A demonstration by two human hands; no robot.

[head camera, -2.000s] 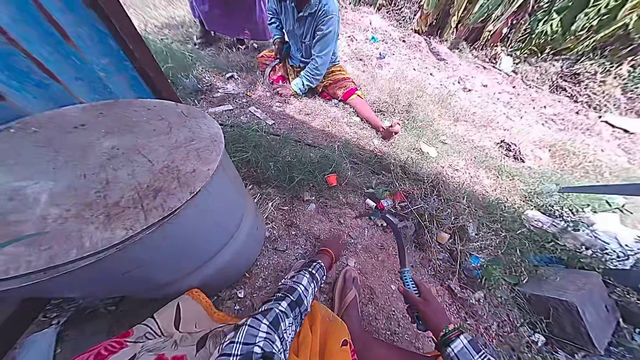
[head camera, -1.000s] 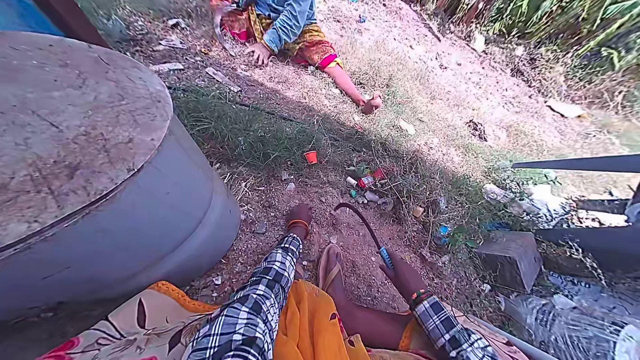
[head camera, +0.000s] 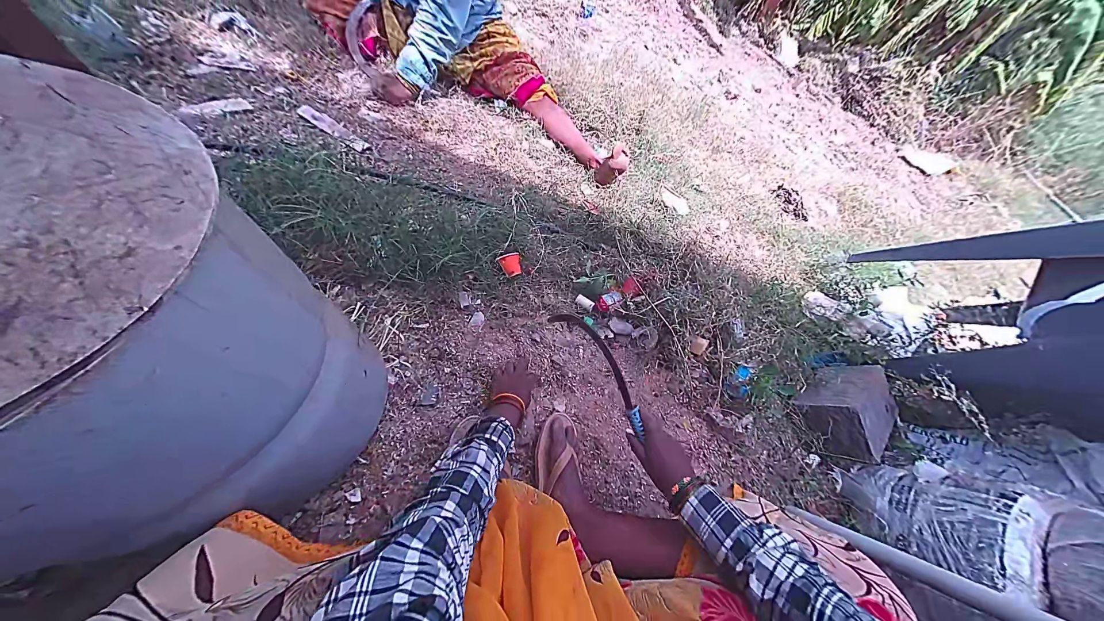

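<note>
My right hand [head camera: 662,455] is closed around the blue-wrapped handle of a sickle [head camera: 614,366], whose dark curved blade points up and to the left over bare soil. My left hand [head camera: 515,379] reaches down at the ground in front of my sandalled feet; its fingers point away from me, and I cannot tell whether they hold anything. Beyond the blade tip lies a small heap of litter with a red-labelled piece [head camera: 609,301] and a green scrap [head camera: 593,285]. An orange cup [head camera: 510,264] rests at the grass edge.
A large grey drum [head camera: 259,371] with a worn flat top stands close on my left. A stone block [head camera: 849,412], plastic-wrapped bundles [head camera: 966,526] and dark metal parts [head camera: 992,246] are at the right. Ahead, another person [head camera: 448,43] sits on the ground, one leg stretched out, holding a curved tool.
The sickle has swung from upright beside the litter to a lower position, its tip now pointing left. My left hand stays low near my feet. The view has tilted downward.
</note>
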